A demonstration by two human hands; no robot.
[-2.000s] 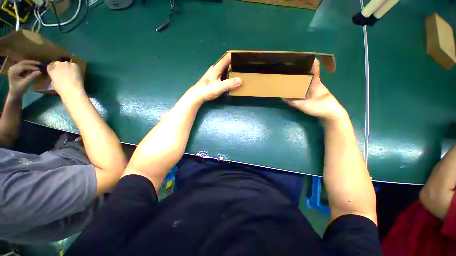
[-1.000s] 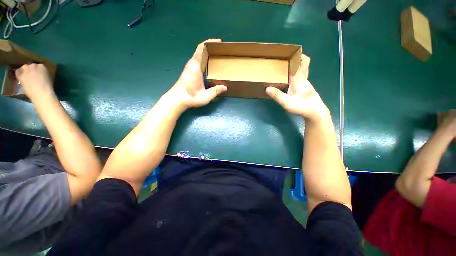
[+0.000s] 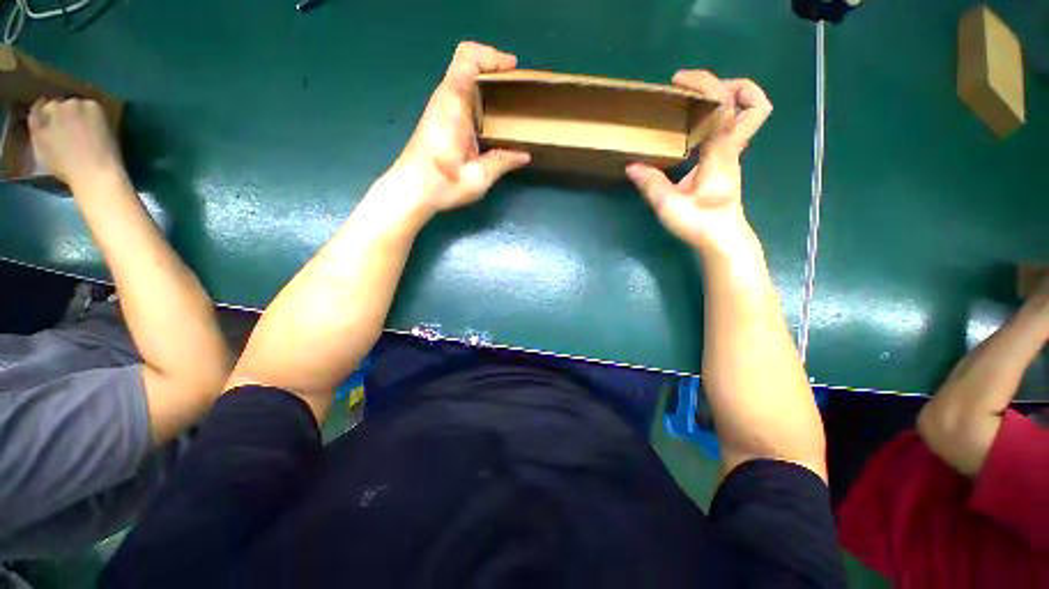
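Observation:
A plain brown mailer box (image 3: pixel 587 119) is held up between my two hands, its open side facing me. Bare brown cardboard shows inside; no contents are visible. My left hand (image 3: pixel 451 144) grips the left end, thumb on the near lower edge and fingers at the top left corner. My right hand (image 3: pixel 711 161) holds the right end, thumb near the lower edge and fingers behind the upper right corner. The box lid is not clearly seen.
The green bench mat (image 3: pixel 552 259) has a pale seam line to the right. A shut brown box (image 3: pixel 992 71) lies at the far right. At left, another person's hand is in an open box (image 3: pixel 97 97). A red-sleeved person's arm (image 3: pixel 978 380) is at right.
The box first turned so its open side faces me, and its lid flap left view. Since then it has tilted and looks narrower, and my right fingers have shifted onto its upper right corner.

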